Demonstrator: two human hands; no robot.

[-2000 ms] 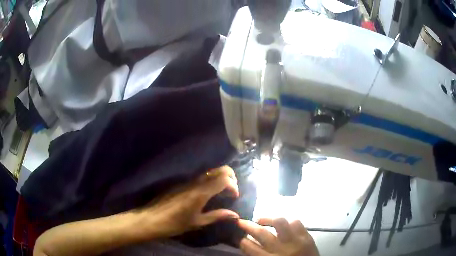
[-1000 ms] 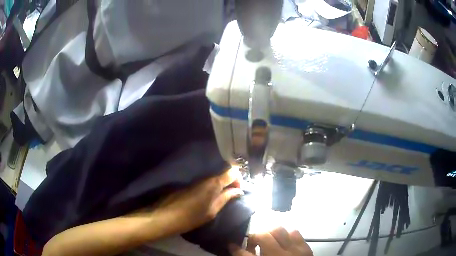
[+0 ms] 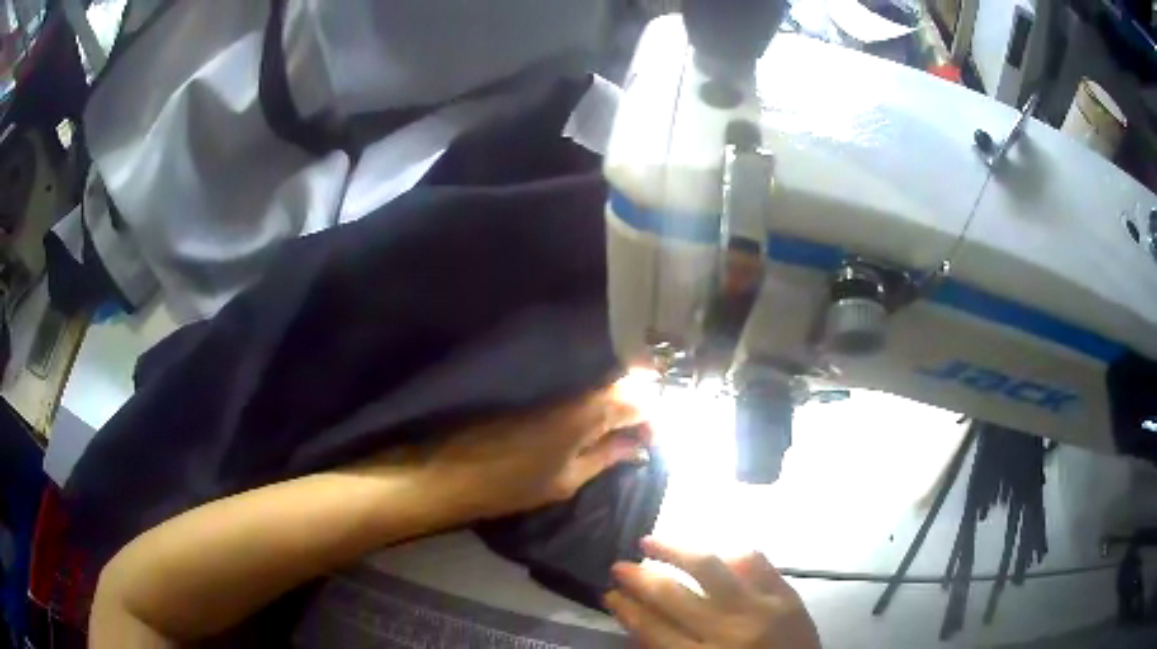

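Note:
The garment's dark fabric panel point(image 3: 381, 317) spreads left of the sewing machine point(image 3: 812, 203), and its narrow end lies in front of the needle area point(image 3: 673, 368), which is washed out by lamp glare. My left hand point(image 3: 558, 450) lies on the fabric close beside the needle, fingers pressing its edge. My right hand point(image 3: 717, 602) is at the bottom, fingertips holding the near end of the dark edge. Whether the presser foot is down cannot be seen.
Grey-white garments point(image 3: 190, 165) with dark bands are heaped behind. Thin black strips point(image 3: 1002, 507) hang over the table at right. A ruler scale point(image 3: 444, 624) runs along the near table edge. A red crate point(image 3: 48, 558) is at the lower left.
My left hand has moved forward to the needle area with the fabric. The dark end now lies flatter between my hands, and the ruler scale shows. The camera view has shifted slightly.

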